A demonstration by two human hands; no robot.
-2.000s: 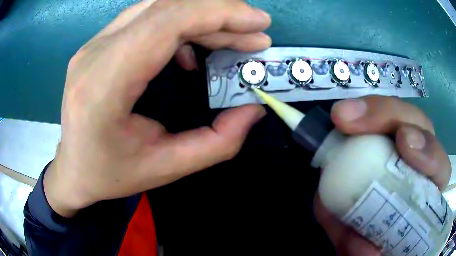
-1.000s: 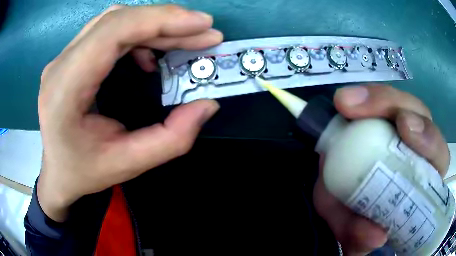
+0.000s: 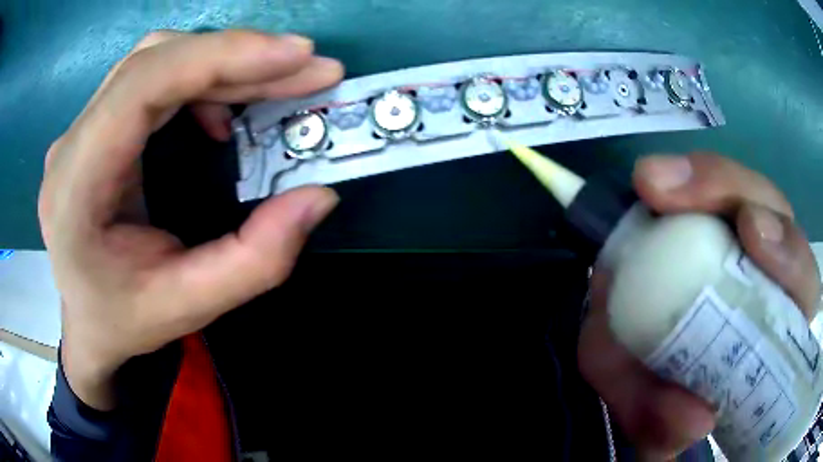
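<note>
My left hand (image 3: 180,198) grips the left end of a silver strip (image 3: 433,149) between fingers and thumb, above the green surface. The strip carries a row of round silver discs (image 3: 394,113), a small hub seat (image 3: 624,90) near the right, clear bluish pieces between discs and a thin red wire along the upper edge. My right hand (image 3: 722,207) holds a milky white squeeze bottle (image 3: 672,284) with a white label and black collar (image 3: 600,207). Its pale-yellow nozzle (image 3: 546,171) points up-left, its tip near the strip's lower edge below the third disc; contact cannot be told.
The green surface (image 3: 433,27) lies behind the strip. A white band (image 3: 27,293) runs at the left edge. My dark clothing with a red part (image 3: 191,397) fills the lower middle.
My left hand and the strip have moved left, with the strip's right end tilted up. The nozzle has gone from below the first disc to below the third; the bottle has shifted slightly right.
</note>
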